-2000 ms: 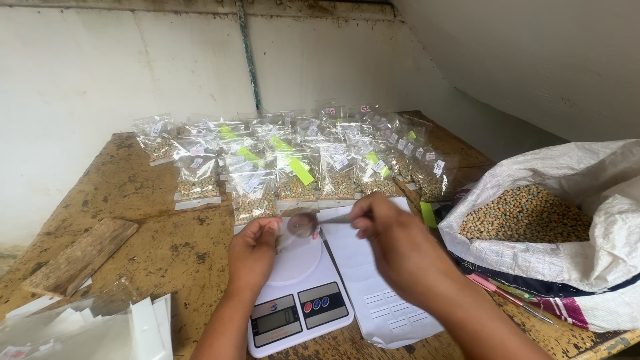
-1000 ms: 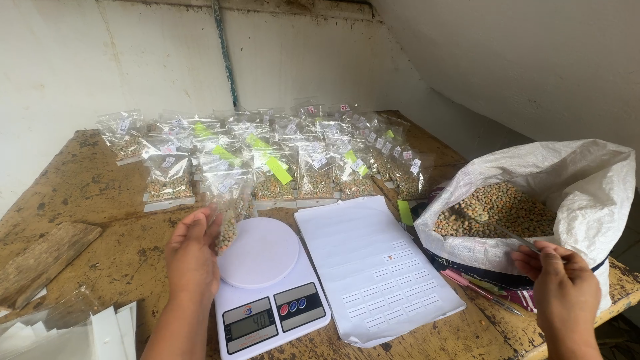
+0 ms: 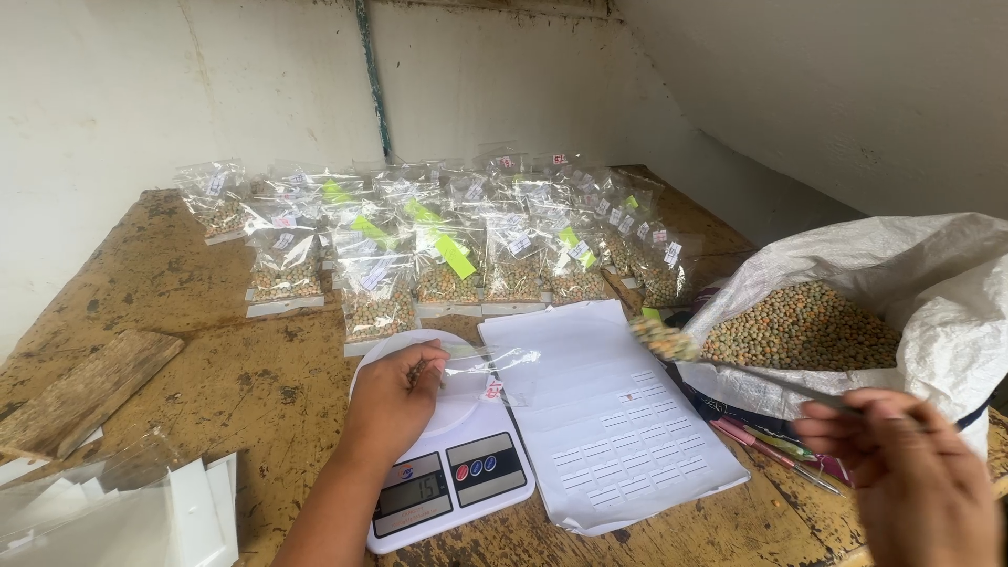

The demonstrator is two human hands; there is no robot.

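My left hand [image 3: 405,386] holds a clear plastic bag [image 3: 500,378] over the round plate of a white digital kitchen scale [image 3: 472,516]; the bag's labelled end points right, and my fingers partly hide some seeds in it. The scale's display shows 15. At the right, my blurred right hand [image 3: 906,465] grips the handle of a metal spoon [image 3: 780,383]. Its bowl, heaped with green and orange seeds [image 3: 663,340], is over the right edge of the paper sheets [image 3: 563,346]. Behind the spoon stands an open white woven sack [image 3: 957,315] of the same seeds [image 3: 799,327].
Rows of filled, labelled clear bags [image 3: 378,307] stand across the back of the worn wooden table [image 3: 260,378]. A wooden board [image 3: 94,390] and empty clear bags [image 3: 102,512] lie at the left. Pens [image 3: 776,455] lie beside the sack.
My right hand has brought the spoon from inside the sack leftward, now loaded with seeds. My left hand has moved right, with the bag now lying sideways over the scale plate.
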